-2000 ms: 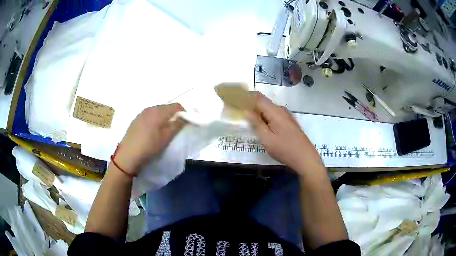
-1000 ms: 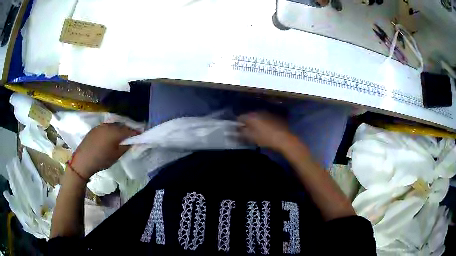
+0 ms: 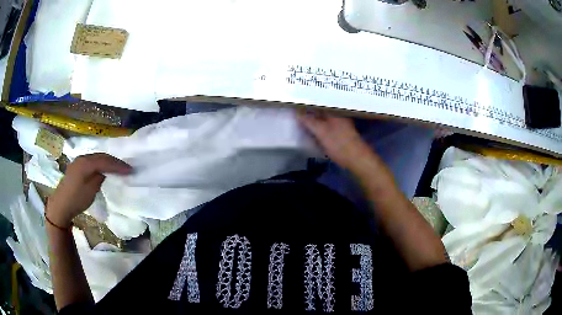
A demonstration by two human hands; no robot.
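A bunch of white cloth pieces is stretched sideways over my lap, below the table's front edge. My left hand pinches its left end between thumb and fingers. My right hand holds its right end close under the table edge; its fingertips are partly hidden and blurred. More white cut pieces lie on the table at the left, with a tan bundle ticket on top.
White cloth bundles hang at the right and more bundles at the left, by yellow rails. A printed ruler runs along the table edge. A black phone, snips and a white strip are at the right.
The view has tilted down from the machine to my lap. The cloth has come down from the table, the tan card in my right hand no longer shows, and the cloth is now spread wider leftwards.
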